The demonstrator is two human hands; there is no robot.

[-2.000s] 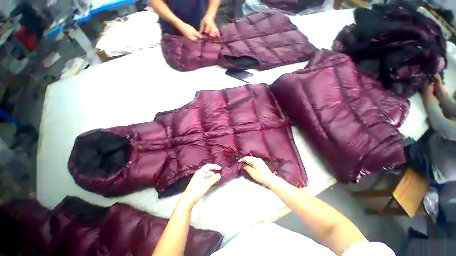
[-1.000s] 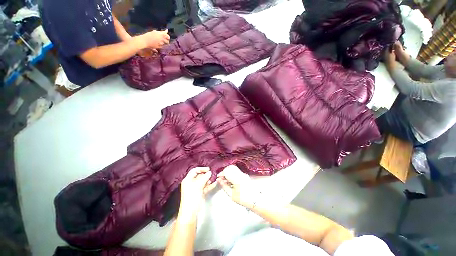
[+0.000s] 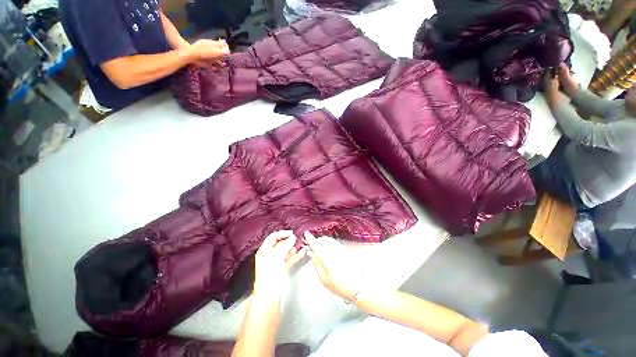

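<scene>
A shiny burgundy hooded puffer vest lies flat on the white table, its black-lined hood at the left and its hem at the right. My left hand is at the vest's near side edge, fingertips pinched at the fabric edge. My right hand is just right of it, thumb and fingers close together by the same edge. The fabric by my fingers is bunched. Whether a thread or small tool is between the fingertips is too fine to see.
Folded burgundy vests lie at the right, a black and burgundy heap behind. A person in dark blue handles another vest across the table. Another person's grey sleeve shows right. More burgundy garment lies at the near edge.
The view has turned right since the first frame. My hands have moved from the vest's near panel to its edge. Since the second frame, my right fingers have straightened somewhat.
</scene>
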